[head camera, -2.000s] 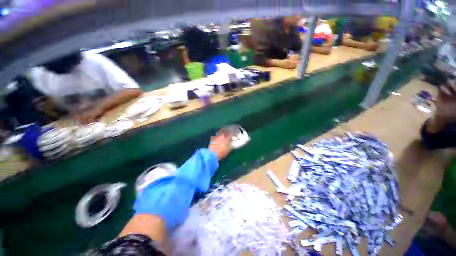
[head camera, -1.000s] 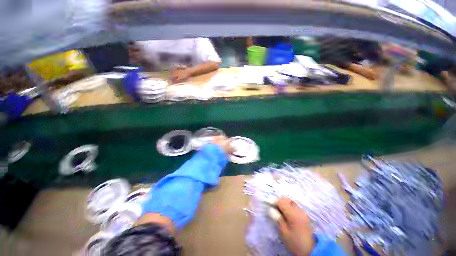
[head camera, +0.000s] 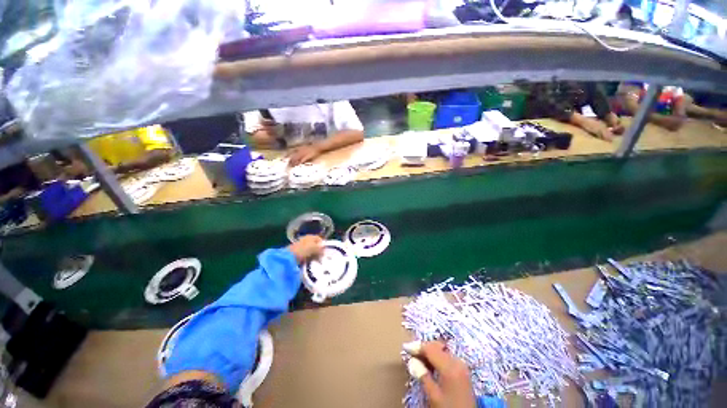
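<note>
My left hand (head camera: 307, 249), in a blue sleeve cover, holds a round white housing (head camera: 330, 271) by its edge, over the near side of the green belt. Two more housings lie just beyond it on the belt, one of them a white disc (head camera: 367, 238). My right hand (head camera: 443, 374) is at the left edge of the heap of thin white pieces (head camera: 498, 335). Pale caps cover its thumb and fingertip. Whether it pinches a piece cannot be told.
Green conveyor belt (head camera: 494, 207) crosses ahead, with spaced discs at left. Housings lie partly under my left sleeve. A blue-grey strip heap (head camera: 662, 335) is at right. Stacked housings (head camera: 267, 175) and people are across the belt. A grey shelf (head camera: 335, 76) hangs overhead.
The view has swung left since the first frame. My left hand has drawn a housing back from the belt's middle toward the bench. My right hand has shifted to the white heap's left edge.
</note>
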